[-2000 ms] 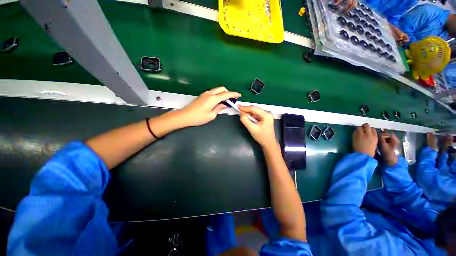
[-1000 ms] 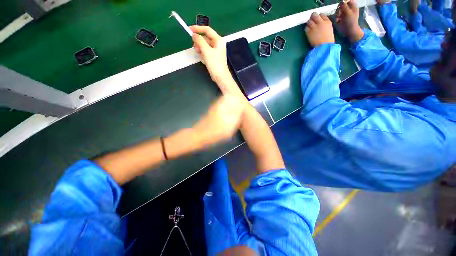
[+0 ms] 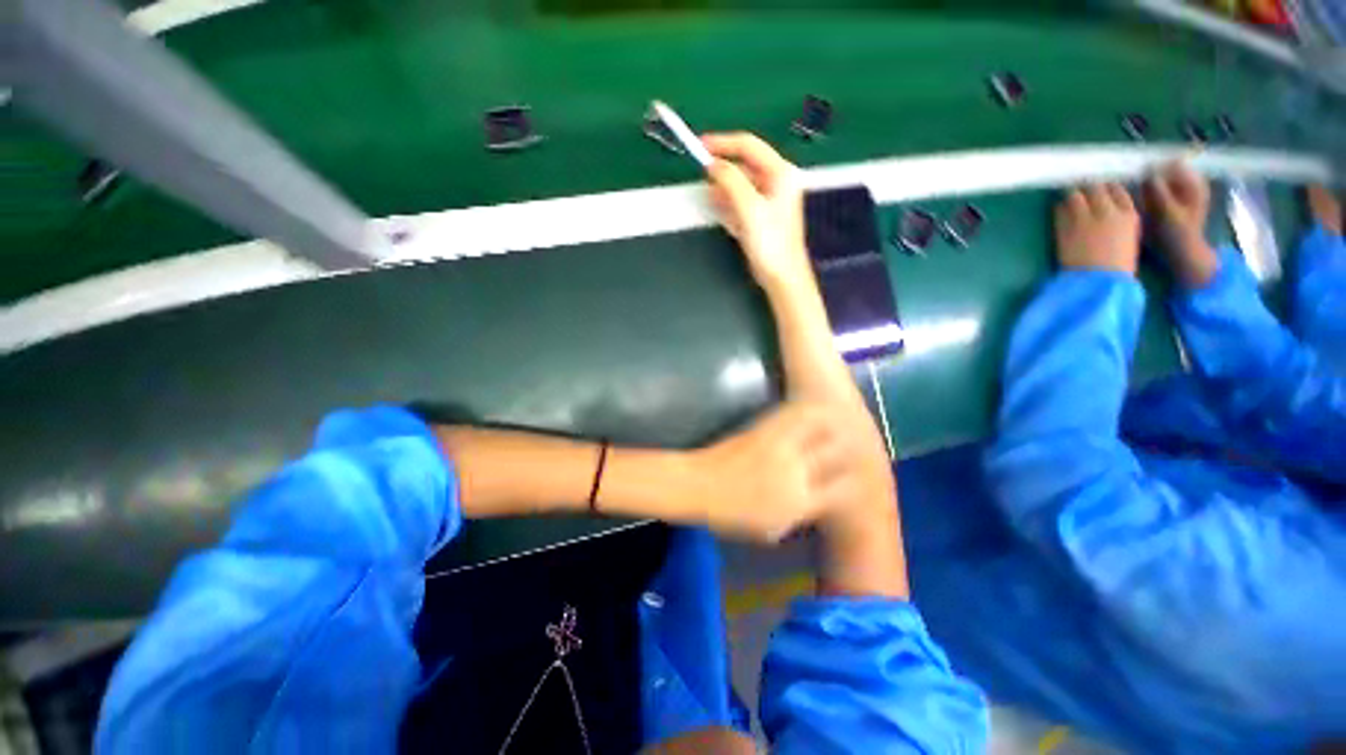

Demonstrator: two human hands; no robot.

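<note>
My right hand [image 3: 753, 185] grips a slim white stick [image 3: 682, 133], its tip pointing up and left over the green belt beside a small dark housing. My left hand [image 3: 782, 472] is blurred and lies across my right forearm; whether it holds anything cannot be told. Dark housings with silvery rims lie on the belt, one [image 3: 509, 127] left of the stick and one [image 3: 813, 117] right of it. A black glossy slab like a smartphone [image 3: 856, 280] lies flat on the bench right of my right wrist.
A white rail [image 3: 546, 220] separates bench and green belt [image 3: 369, 89]. A grey post [image 3: 192, 126] slants in from the upper left. Two housings [image 3: 917, 229] lie on the bench right of the slab. A neighbouring worker's hands [image 3: 1097, 229] rest near the rail at right.
My left hand has left the rail, where both hands worked at a small dark piece, and crossed to my right forearm. My right hand still holds the stick, now over the belt. The view has shifted.
</note>
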